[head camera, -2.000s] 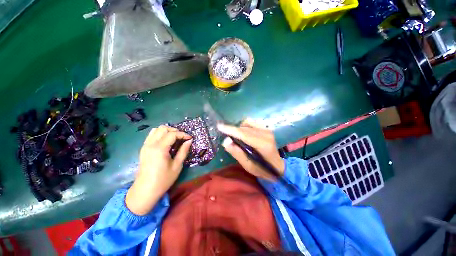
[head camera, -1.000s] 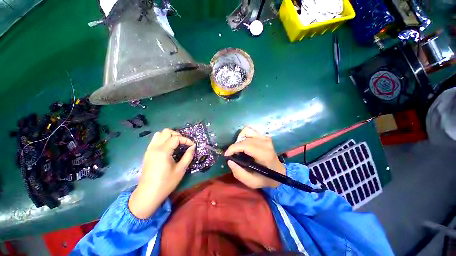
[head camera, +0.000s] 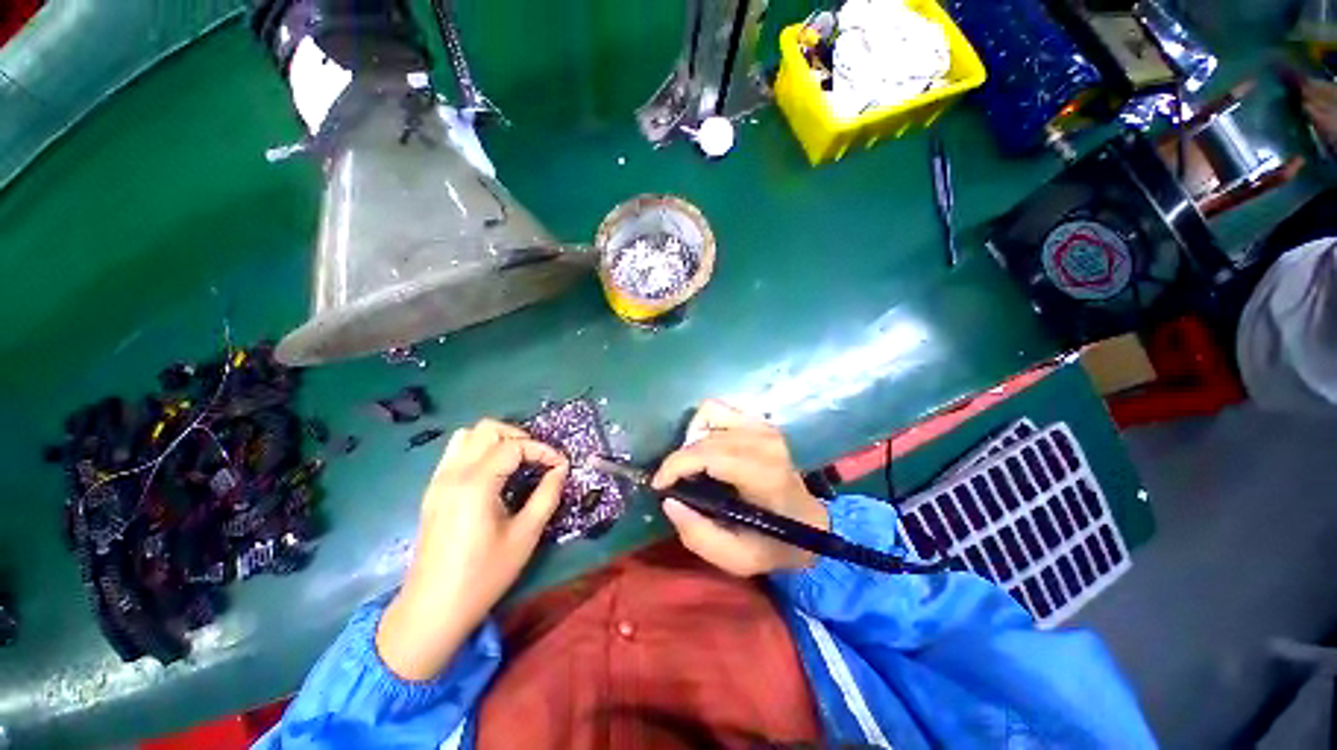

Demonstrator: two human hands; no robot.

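Note:
My left hand (head camera: 481, 513) pinches a small black component (head camera: 524, 484) between thumb and fingertips, at the left edge of the speckled silvery-purple cluster (head camera: 591, 503). The component is mostly hidden by the fingers. My right hand (head camera: 742, 491) holds the black soldering iron (head camera: 763, 520) like a pen. Its thin metal tip points left over the cluster, close to my left fingertips. Whether the tip touches the component I cannot tell.
A pile of black components (head camera: 198, 506) lies left. The grey hood (head camera: 411, 235) and round pot (head camera: 656, 261) stand beyond my hands. A yellow bin (head camera: 880, 125), fan (head camera: 1082, 260) and slotted tray (head camera: 1026, 528) are right. Another person's sleeve (head camera: 1298, 322) shows at the right edge.
The iron's tip has swung down from above the cluster to near my left fingertips. The view has shifted, so the bench things appear lower. My left hand keeps its pinch.

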